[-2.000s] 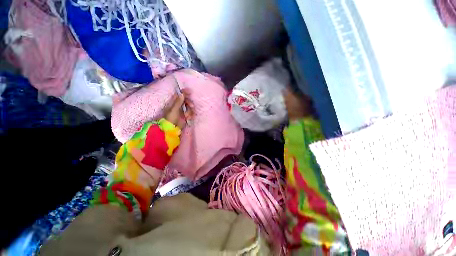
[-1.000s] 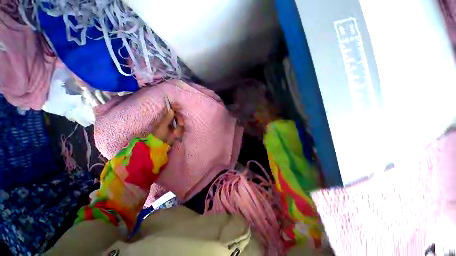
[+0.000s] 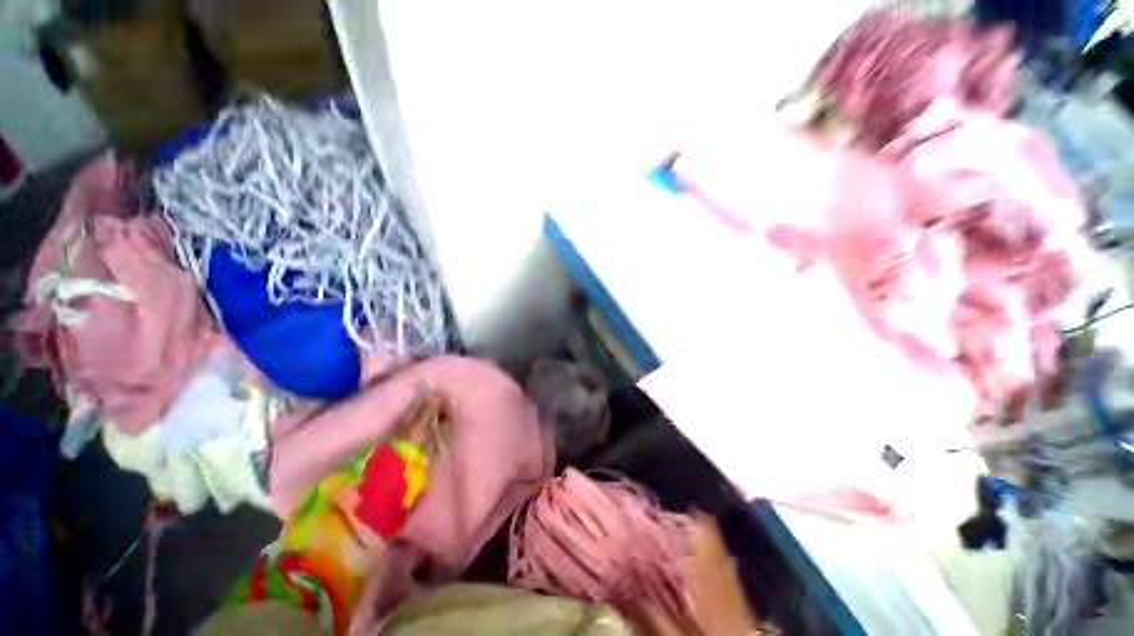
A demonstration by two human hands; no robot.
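Observation:
My left hand (image 3: 429,425), blurred, rests on a folded pink cloth (image 3: 497,435) on my lap. Its fingers are curled around a thin metal tool, faintly seen. A blurred skin-toned shape, seemingly my right hand (image 3: 721,578), is low beside a bunch of thin pink cords (image 3: 597,534); its fingers cannot be made out. A pink and white panel (image 3: 771,398) lies over the table edge, washed out by glare, with a small dark piece (image 3: 890,457) on it.
The white, blue-edged table (image 3: 808,572) is at right, with a crumpled pink heap (image 3: 970,224) and small black scraps (image 3: 985,516). Tangled white strips (image 3: 299,199) lie over a blue thing (image 3: 286,336) at left, beside more pink cloth (image 3: 137,311).
The view has swung up and right, showing more tabletop and the pink heap. My right hand has come from under the table edge to beside the cords. My left hand stays on the cloth.

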